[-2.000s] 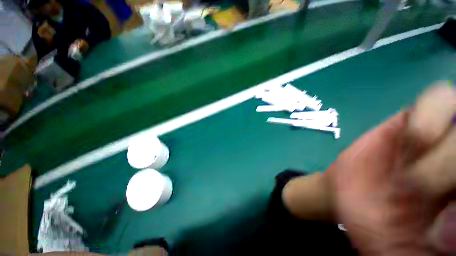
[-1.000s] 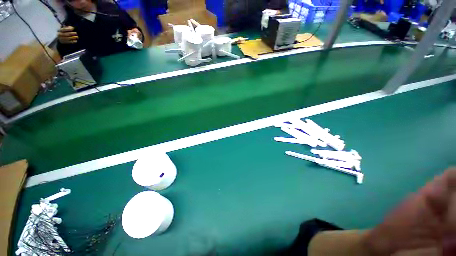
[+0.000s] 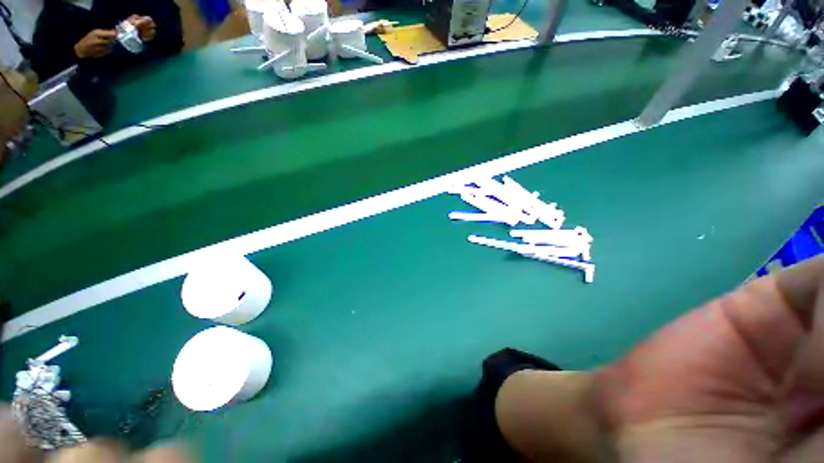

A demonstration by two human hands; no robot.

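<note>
Two round white housings stand near my side's bench edge strip, the upper one [image 3: 228,289] with a small dark hole, the lower one [image 3: 222,369] just in front. A loose pile of plain white arms [image 3: 524,212] lies right of them. White wired arms [image 3: 41,398] with thin black wires lie at the far left. My left hand [image 3: 90,450] shows only as blurred fingertips at the bottom left edge, by the wired arms. My right hand [image 3: 714,371] is large and close at the lower right, palm in view, fingers cut off by the edge; no object shows in it.
The green bench top [image 3: 379,325] has a white edge strip [image 3: 352,215] beside the green central channel. Part-assembled white units [image 3: 287,45] stand on the far bench near a seated person [image 3: 108,36]. A metal post [image 3: 691,68] rises behind. A blue bin [image 3: 800,244] shows at right.
The view has shifted, bringing the blue bin in at right. My left fingertips have come in at the bottom left. More of my right palm shows. Housings and arm piles look unmoved on the bench.
</note>
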